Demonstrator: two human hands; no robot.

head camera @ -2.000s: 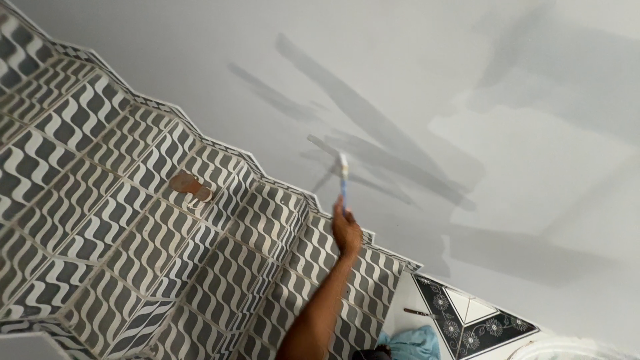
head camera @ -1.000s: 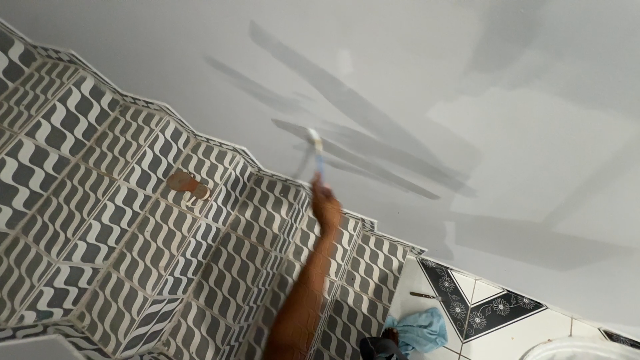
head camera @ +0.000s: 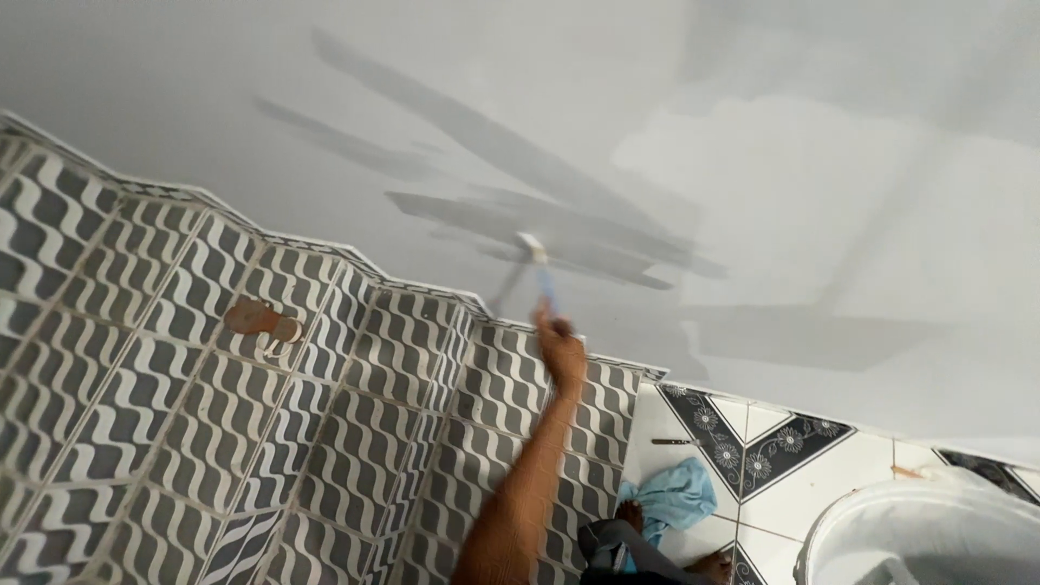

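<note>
My left hand [head camera: 561, 345] reaches up from the bottom centre, shut on the blue handle of a paintbrush [head camera: 535, 248]. Motion blurs the brush; its pale bristle end is over the lower dark streaks on the grey wall [head camera: 520, 146]. Long, slanting darker grey paint streaks [head camera: 487, 142] run above and beside the brush. Just below the hand, a patterned trim strip [head camera: 422, 288] follows the stepped edge between wall and stairs. My right hand is outside the view.
Patterned tiled stairs [head camera: 374, 439] fill the left, with a brown sandal [head camera: 264, 321] on one step. At lower right are a light-blue cloth [head camera: 678, 496] beside my feet, a dark slim tool [head camera: 673, 441] on white floor tiles, and a large white bucket [head camera: 821, 528] holding pale paint.
My left hand has kept the paintbrush and moved it over the lower streaks. The lowest dark streak is longer and broader than two seconds ago. The view has shifted, showing more of the bucket.
</note>
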